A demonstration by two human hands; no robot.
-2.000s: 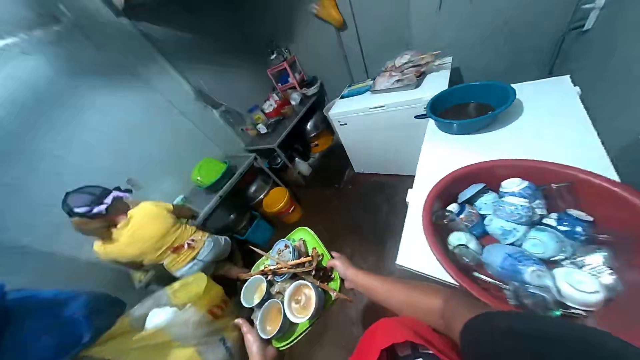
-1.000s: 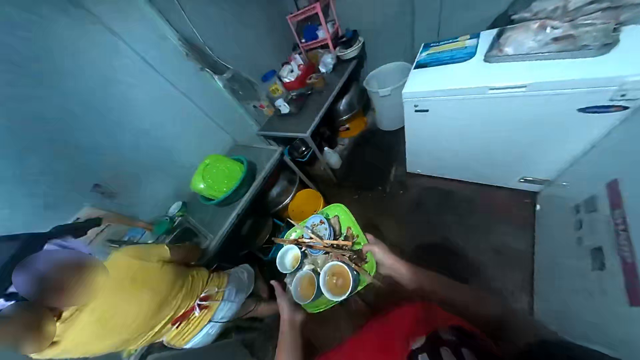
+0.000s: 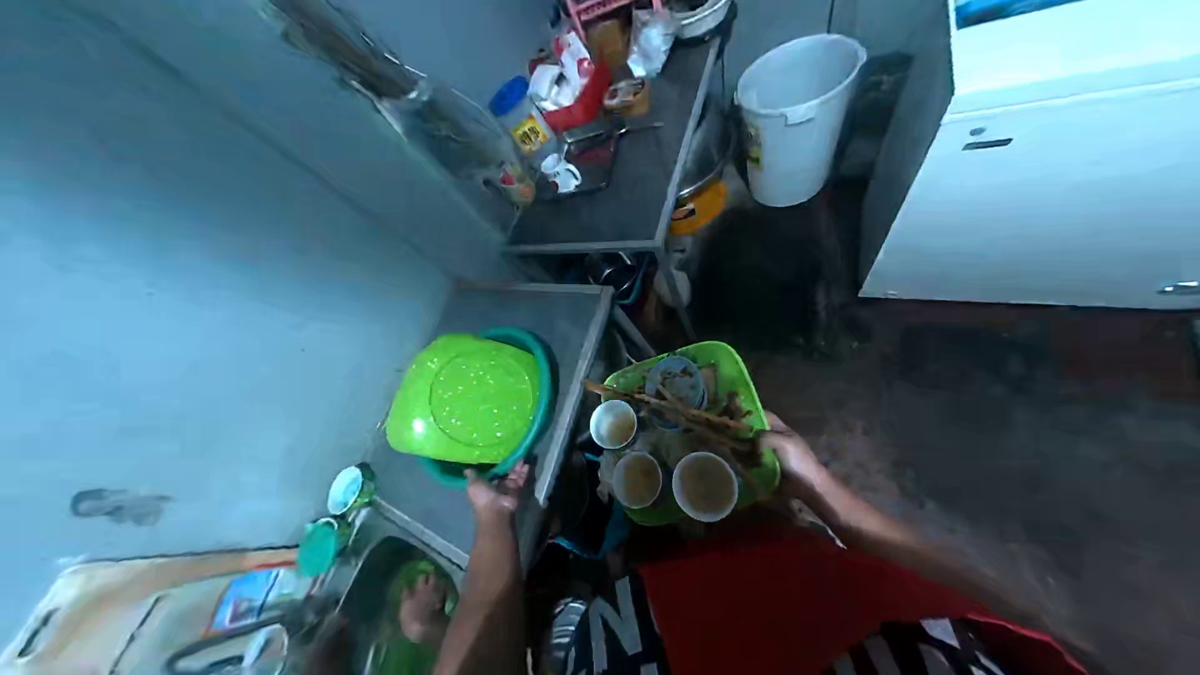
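My right hand (image 3: 789,452) grips the right edge of a green plastic tray (image 3: 759,483), held in front of the red garment. Cups with brownish liquid, among them a larger cup (image 3: 705,487), stand on it beside brown sticks (image 3: 689,412) and a grey-blue bowl (image 3: 675,380). My left hand (image 3: 497,489) is off the tray, its fingers at the lower rim of a teal basin (image 3: 539,412) on the grey counter. A bright green perforated colander (image 3: 459,398) lies upside down over that basin. Whether the left fingers grip the rim is unclear.
Left of the counter (image 3: 483,305) is a sink (image 3: 394,562) with another person's hand (image 3: 424,600) in it. Small bowls (image 3: 349,489) sit by its edge. A table (image 3: 609,211) with jars, a white bucket (image 3: 797,122) and a white chest freezer (image 3: 1050,206) stand beyond.
My left hand has left the tray and moved to the teal basin; my right hand still holds the tray. The view has swung left, and the red basin of dishes is out of sight.
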